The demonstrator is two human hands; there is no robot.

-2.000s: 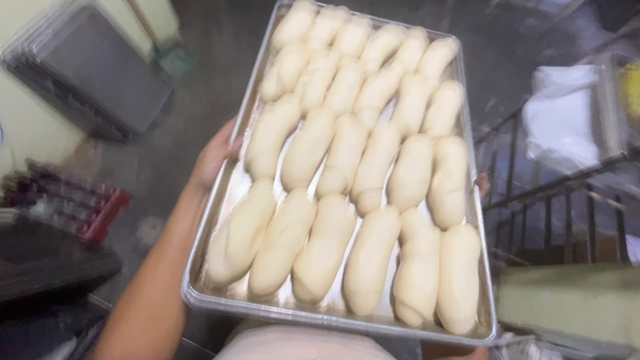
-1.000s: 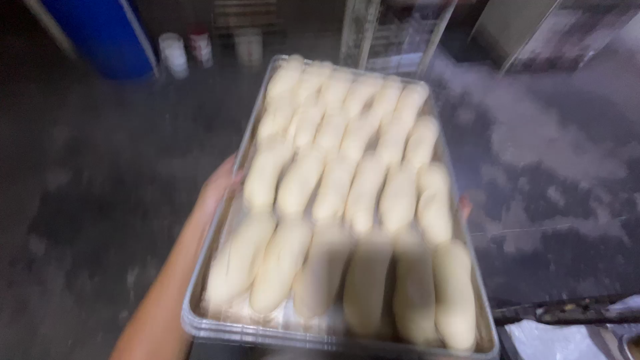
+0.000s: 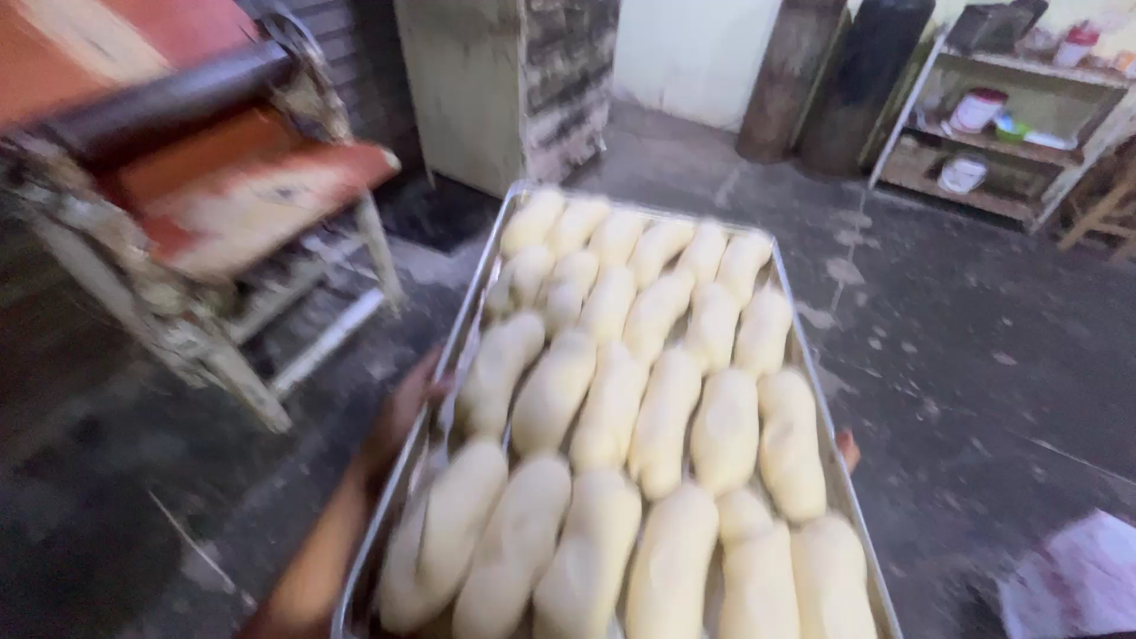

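A rectangular metal baking tray (image 3: 821, 399) holds several rows of pale, oblong dough pieces (image 3: 666, 417), many of them touching. My left hand (image 3: 413, 404) grips the tray's left rim, its fingers partly hidden beneath and behind the edge. On the opposite side, my right hand (image 3: 848, 450) shows only as fingertips at the right rim; the tray hides the rest of it. The tray is held above the dark floor, and its near edge lies outside the view.
A worn roller machine (image 3: 169, 98) with an orange-red surface stands at left. Behind the tray is a tall cabinet (image 3: 461, 89). Two dark cylinders (image 3: 852, 89) stand by the wall, beside a shelf unit (image 3: 985, 146) with containers. A white cloth or bag (image 3: 1078, 577) lies lower right.
The view has swung round to another part of the room, where the roller machine, cabinet and shelf unit now show. Both hands still hold the loaded tray.
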